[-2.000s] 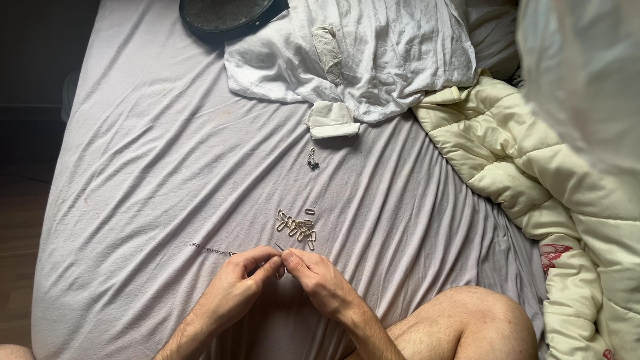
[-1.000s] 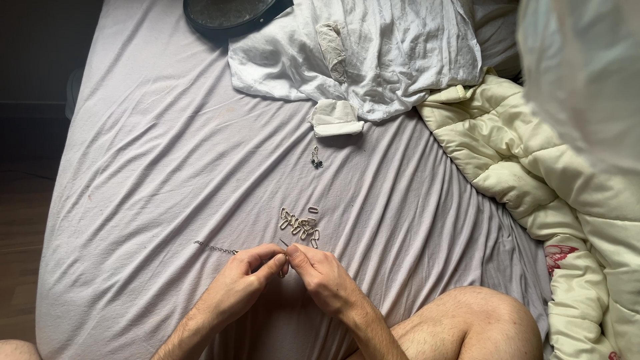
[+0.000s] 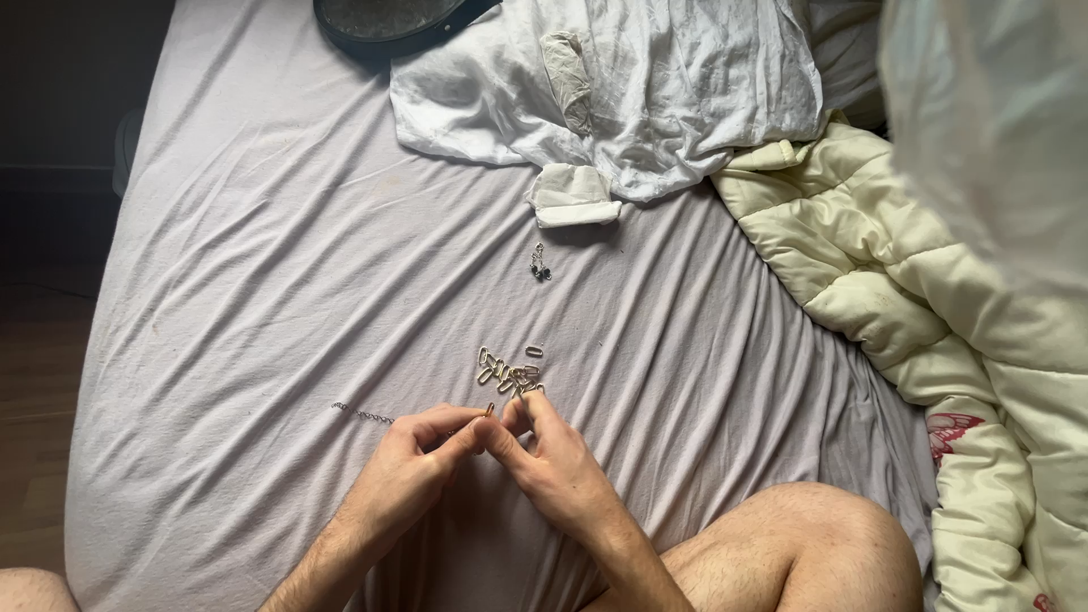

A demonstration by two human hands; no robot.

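Note:
My left hand (image 3: 421, 450) pinches a small gold-coloured oval link (image 3: 490, 410) between thumb and index fingertip. A thin dark metal chain (image 3: 364, 415) runs out from under this hand across the sheet to the left. My right hand (image 3: 557, 463) meets it at the thumb tips, with its fingers raised beside the link; a slim dark thing seems to show near its fingertips, too small to make out. Just beyond the right fingers lies a loose pile of gold-coloured oval links (image 3: 503, 371), one link (image 3: 534, 351) apart from it. Farther off rests a short chain with dark charms (image 3: 541, 265).
The hands work above a wrinkled light bedsheet (image 3: 255, 340). Ahead lie a folded white cloth piece (image 3: 574, 197), white fabric (image 3: 697, 93) and a dark round-rimmed object (image 3: 387, 25). A pale yellow quilt (image 3: 884, 280) borders the right; bare knees (image 3: 799, 544) are near.
A gold-coloured link now stands up between my fingertips, where a thin pointed thing showed earlier. My right hand's fingers have spread forward toward the pile.

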